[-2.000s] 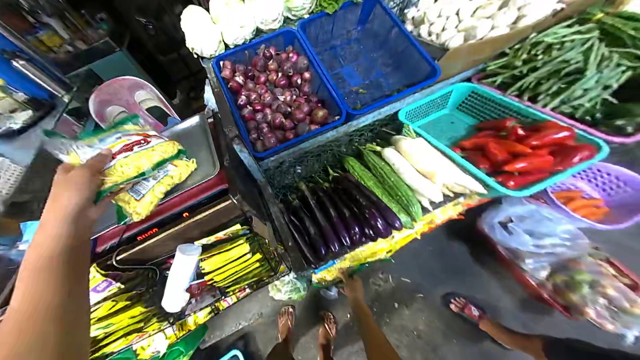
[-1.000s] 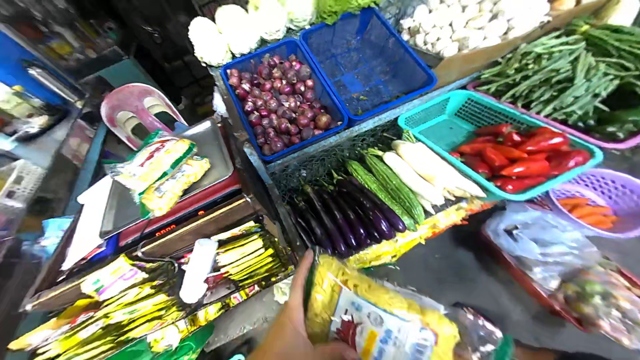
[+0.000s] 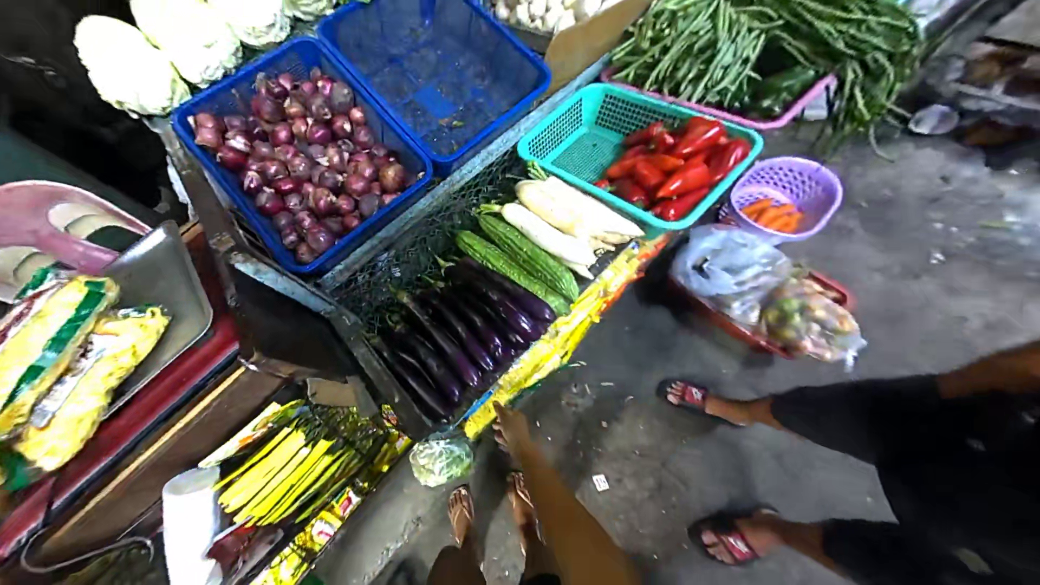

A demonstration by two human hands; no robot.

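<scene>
My right hand (image 3: 505, 426) reaches down to the lower edge of the vegetable stand, at the end of the yellow plastic packaging (image 3: 561, 341). Its fingers are small and partly hidden, and whether they grip anything cannot be told. Purple eggplants (image 3: 463, 333) lie just above it, beside bitter gourds (image 3: 520, 256) and white radishes (image 3: 569, 215). A wrapped leafy vegetable (image 3: 441, 460) is just to its lower left. My left hand is out of view. Two yellow packs of noodles (image 3: 89, 390) rest on the metal tray of a weighing scale (image 3: 175, 284) at the left.
Blue crates hold red onions (image 3: 305, 162) and a little debris (image 3: 439, 81). Red peppers (image 3: 674, 171) fill part of a teal basket (image 3: 569, 126); a purple basket (image 3: 812, 183) and plastic bags (image 3: 731, 260) stand nearby. Another person's sandalled feet (image 3: 731, 540) are at the right.
Two seconds ago my left hand held the noodle packs over the scale; they now lie on it. The noodle pack held in a hand at the bottom one second ago is out of view.
</scene>
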